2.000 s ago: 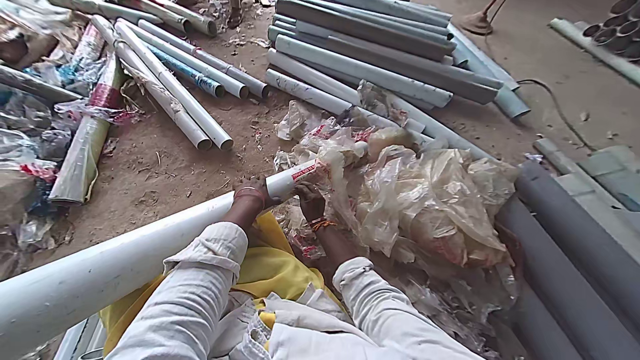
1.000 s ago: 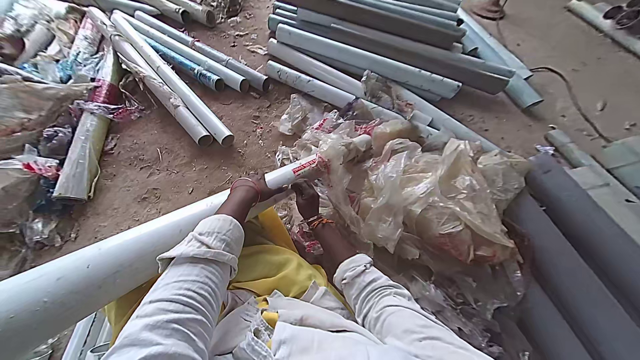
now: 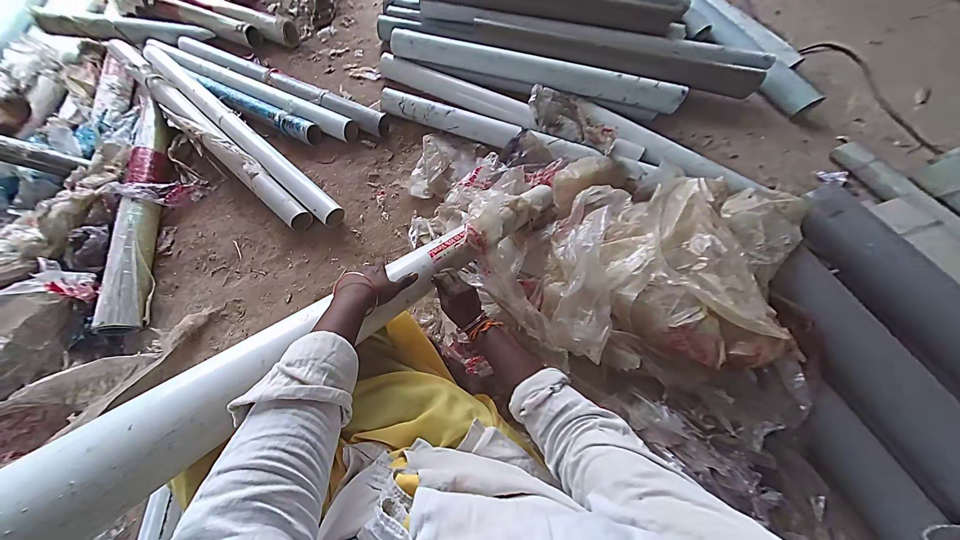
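Observation:
A long white plastic pipe runs from the lower left across my lap up to the middle of the view. My left hand lies around the pipe, thumb on top. Beside the pipe's lower side, a little farther along, my right hand has its fingers bent near the clear plastic film; whether they pinch anything is hard to tell. Red printing shows on the pipe past my hands, where cloudy film wraps its far part. A large heap of crumpled clear plastic film lies against my right hand's far side.
White pipes lie on the dirt floor ahead to the left, near plastic waste and a wrapped roll. A stack of grey pipes lies at the far middle. Thick dark grey pipes flank me at the right, and a cable crosses the floor beyond.
Both hands stay near the wrapped part of the pipe. My right hand now sits slightly lower beside the pipe than a second ago.

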